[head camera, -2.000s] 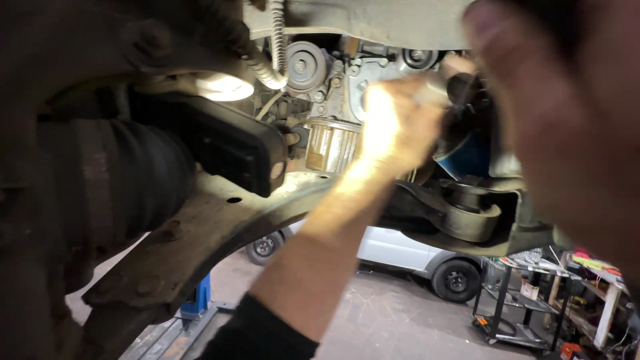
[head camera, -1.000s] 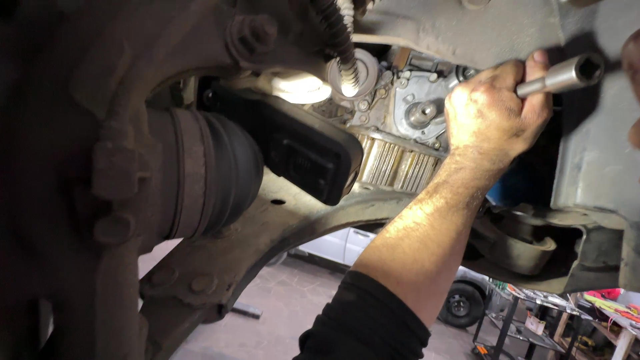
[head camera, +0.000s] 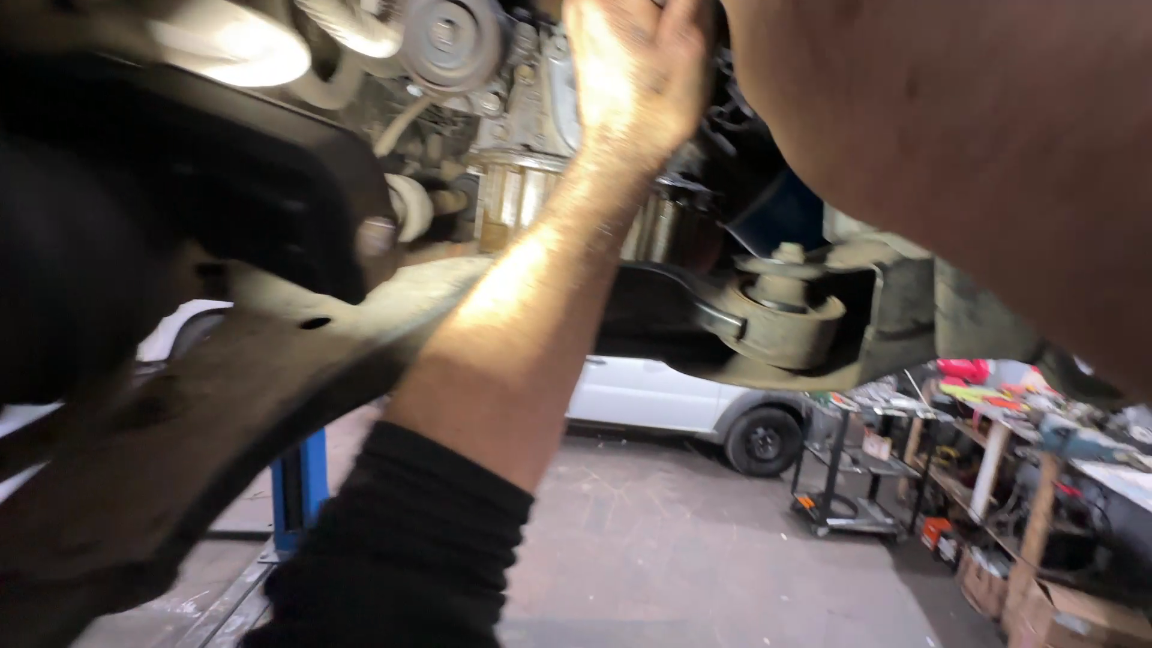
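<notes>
My left hand reaches up under a vehicle at the top centre, its black-sleeved arm rising from below. It is beside the engine's metal front cover; its fingertips are cut off and any tool in it is hidden. Left of it is a round pulley. Below the cover sits a ribbed metal housing, partly behind my forearm. My right hand or forearm fills the upper right, blurred and very close; its fingers cannot be made out. A dark blue rounded part shows between the arms.
A suspension control arm crosses below, with a bushing and bolt at right. A dark bracket stands at left. Beyond are a blue lift post, a white vehicle, a tool cart and a cluttered workbench.
One second ago my left hand held a steel socket tool, which is not visible now. My right limb, barely in view then, now covers the upper right. The view has shifted.
</notes>
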